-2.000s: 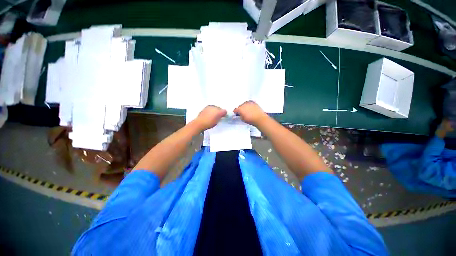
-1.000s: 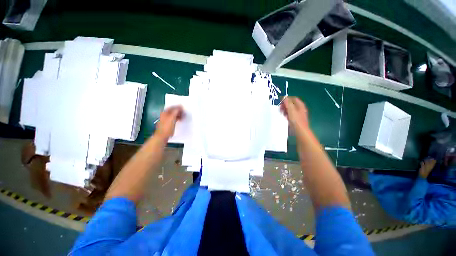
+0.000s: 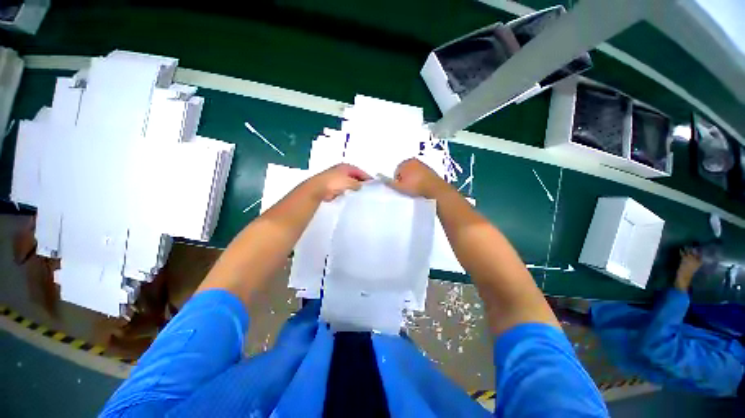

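Note:
A white box blank [image 3: 380, 237] lies on the working stack of blanks [image 3: 384, 122] right in front of me. Its far edge is lifted between my two hands. My left hand [image 3: 343, 180] pinches that far edge on the left side. My right hand [image 3: 415, 177] grips the same edge on the right side, close beside my left hand. The fingertips are partly hidden behind the card. The near end of the blank lies over the bench's front edge, close to my smock.
A reserve stack of blanks [image 3: 114, 180] lies to the left. A finished empty box [image 3: 622, 241] stands to the right. Filled boxes [image 3: 564, 131] and a metal upright [image 3: 523, 73] are beyond. White slivers [image 3: 263, 139] lie on the green bench. A coworker's blue sleeve [image 3: 666, 326] shows at right.
My hands have moved from the side flaps inward to the far edge of the blank and lifted it. The view has shifted slightly, and the coworker's hand has moved.

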